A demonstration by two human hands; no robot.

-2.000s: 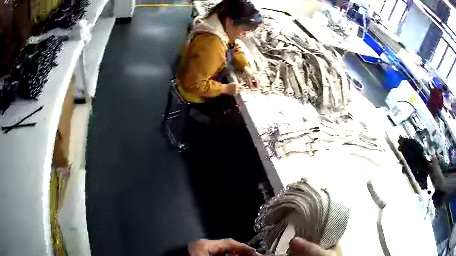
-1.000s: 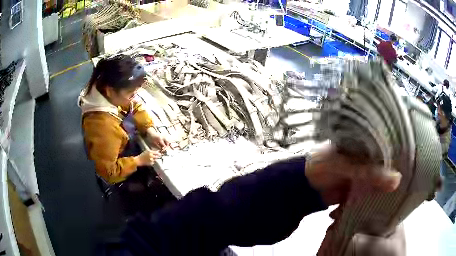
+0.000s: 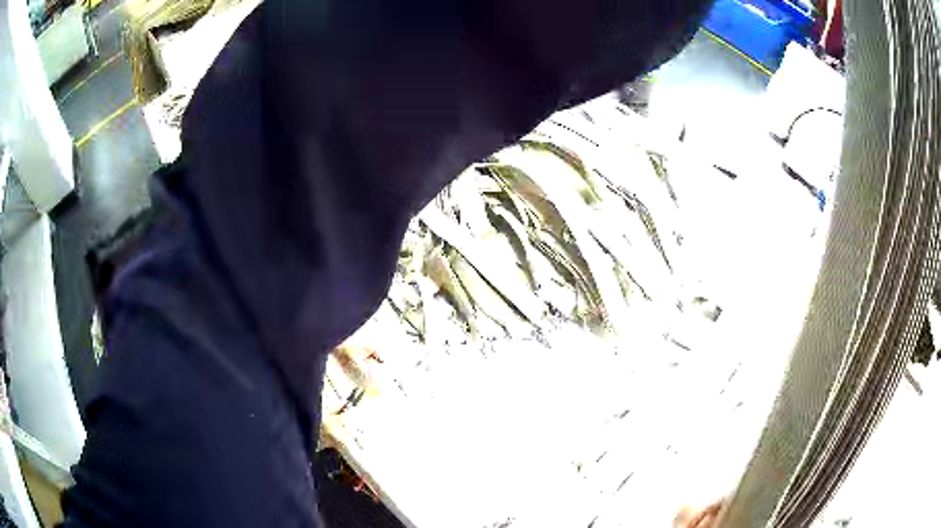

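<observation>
A thick bundle of grey-beige webbing straps (image 3: pixel 862 299) fills the right side, very close to the camera. Its straps lie face to face and curve from the top edge down to the bottom. My left arm in a dark sleeve crosses the left and top of the picture. My left hand is out of the picture. A few blurred fingertips, seemingly of my right hand (image 3: pixel 702 515), show at the bottom edge beside the bundle's lower part. The rest of that hand is cut off or hidden, so its grip cannot be told.
A strap pile (image 3: pixel 526 242) lies on the overexposed white table (image 3: pixel 413 485) beyond my sleeve. Part of another person's hand (image 3: pixel 356 373) shows at the table's left edge, the rest hidden by my sleeve. A blue bin or panel (image 3: pixel 758 29) stands at the back right.
The bundle has come closer and moved to the right edge. My left sleeve has risen and now hides most of the seated person. My left hand has left the picture.
</observation>
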